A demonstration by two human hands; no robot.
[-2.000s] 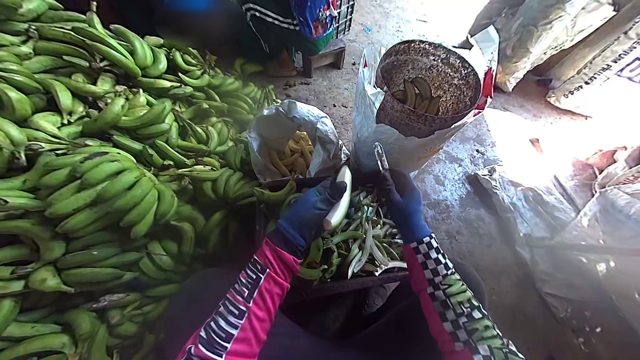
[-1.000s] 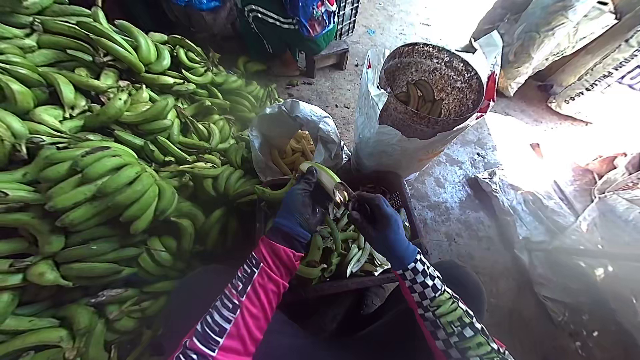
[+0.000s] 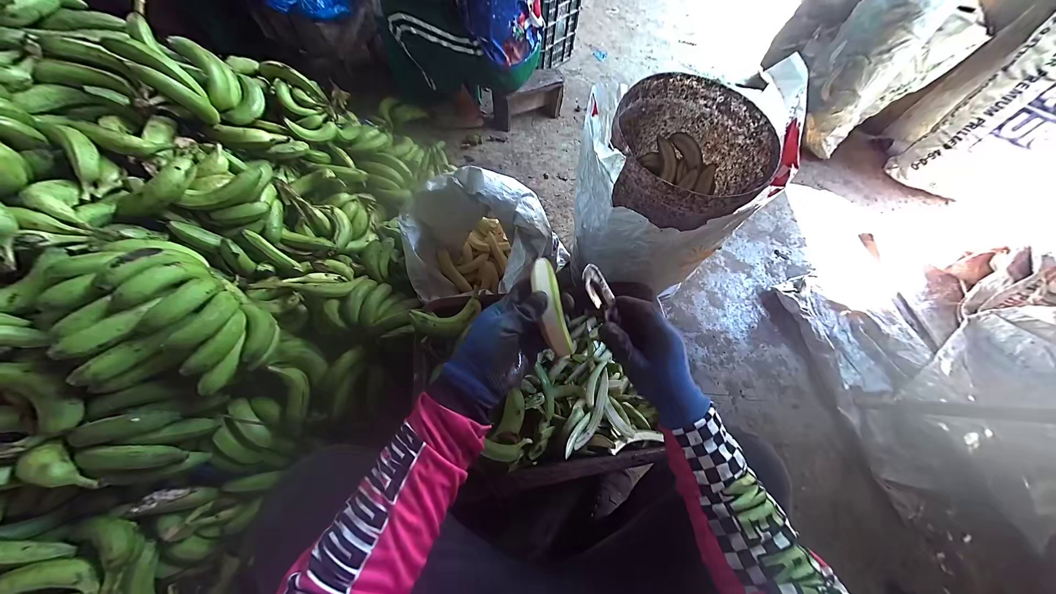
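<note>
In a blue glove, my left hand [image 3: 499,346] grips a partly peeled green plantain [image 3: 550,307], held nearly upright, with pale flesh and a strip of green skin showing. My right hand [image 3: 652,351], also gloved in blue, is shut on a small peeler [image 3: 596,289] just right of the plantain, not touching it. Below both hands, green and white peels [image 3: 590,404] fill a dark crate [image 3: 553,472]. Beyond my left hand, a white sack [image 3: 528,206] holds yellowish peeled plantains [image 3: 477,260].
Green plantain bunches [image 3: 173,305] are heaped along the left. A rusty, speckled bucket [image 3: 734,115] with a few brown plantains [image 3: 681,163] stands in a white sack [image 3: 635,247]. Plastic sheeting [image 3: 973,396] lies at right. A person in dark shorts [image 3: 421,41] sits by a wooden stool [image 3: 532,101].
One second ago my hands were close together on a plantain with more green skin showing. Now they are apart, and the plantain stands more upright with pale flesh exposed.
</note>
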